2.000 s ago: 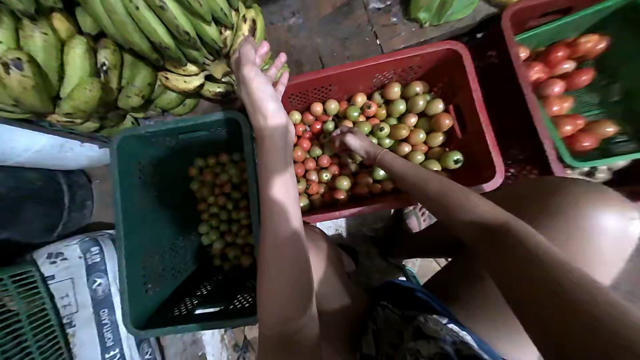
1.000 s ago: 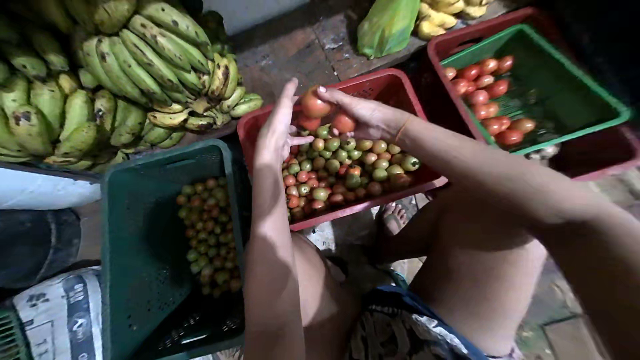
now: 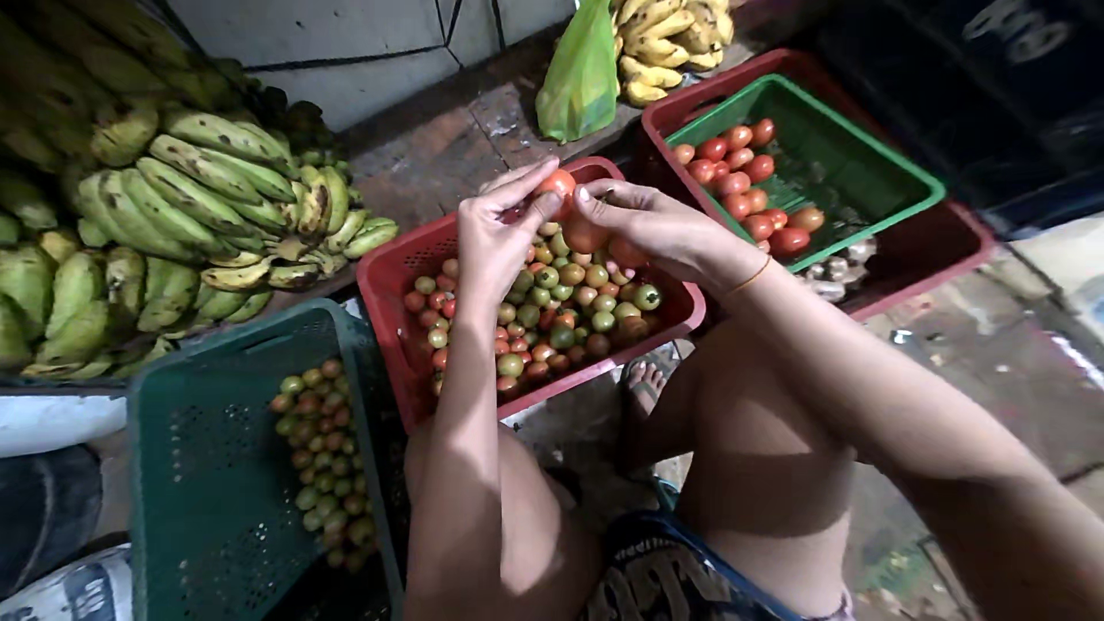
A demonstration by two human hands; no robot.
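Above the red plastic crate [image 3: 604, 369] of green and reddish tomatoes [image 3: 561, 297], both my hands are raised close together. My left hand [image 3: 509, 220] pinches a red tomato [image 3: 558, 188] between thumb and fingers. Larger orange-red tomatoes [image 3: 585, 235] rest in the curled fingers of my right hand [image 3: 660, 226], whose thumb tip is beside the pinched tomato. How many it holds is partly hidden by the fingers. To the right, a green plastic basket [image 3: 862, 112] with red tomatoes [image 3: 733, 183] sits on another red crate [image 3: 966, 250].
At the left stands a dark green crate [image 3: 216, 483] with small tomatoes [image 3: 332, 457]. Green bananas [image 3: 190, 198] are piled behind it. A green plastic bag [image 3: 580, 78] and yellow bananas [image 3: 664, 43] lie at the back. Garlic bulbs [image 3: 837, 274] show under the green basket's edge.
My right hand was down among the tomatoes two seconds ago; it has come up with larger red ones. My left hand, open before, has closed on one tomato.
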